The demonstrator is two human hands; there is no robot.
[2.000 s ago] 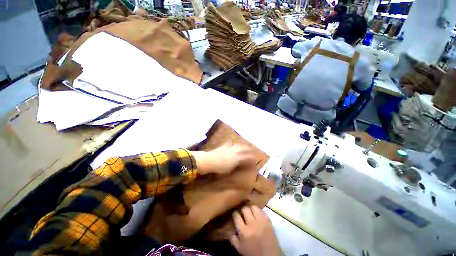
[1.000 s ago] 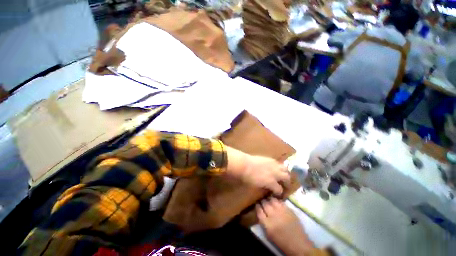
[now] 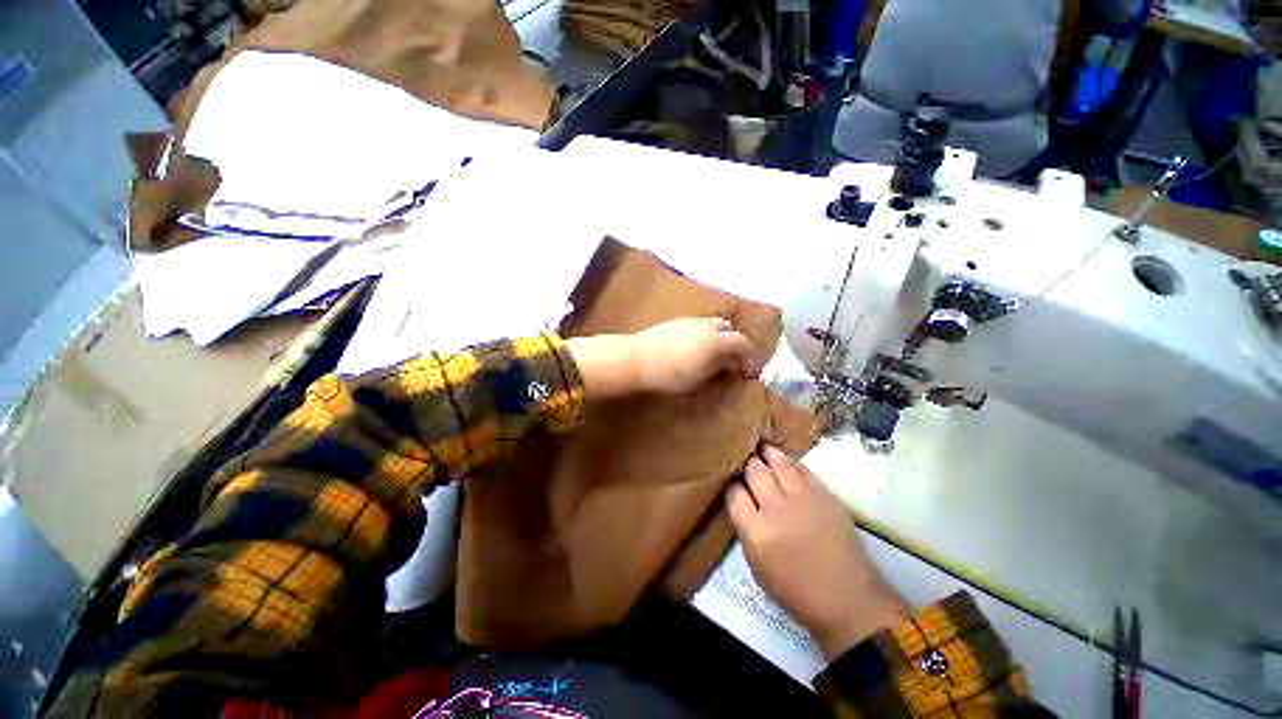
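Observation:
A brown fabric panel [image 3: 605,478] lies on the white machine table and hangs over its front edge; its right tip reaches the presser foot and needle area [image 3: 839,403]. My left hand [image 3: 692,354] lies on the panel's upper part, fingers bent on the cloth. My right hand [image 3: 790,523] is nearer me, its fingertips pinching the panel's lower right edge just left of the presser foot. The white sewing machine [image 3: 1083,337] stands at the right. The needle tip itself is too small to tell.
White and brown pieces [image 3: 316,155] lie heaped at the upper left. Cardboard [image 3: 127,407] lies at the left. Scissors [image 3: 1126,660] lie at the lower right. A ruler scale [image 3: 763,607] runs along the front edge. A seated person's back [image 3: 960,77] and a brown stack [image 3: 619,21] are beyond.
The view has shifted down and right. My hands have moved apart slightly since one second ago, the left further up the panel. The scissors and my right sleeve now show.

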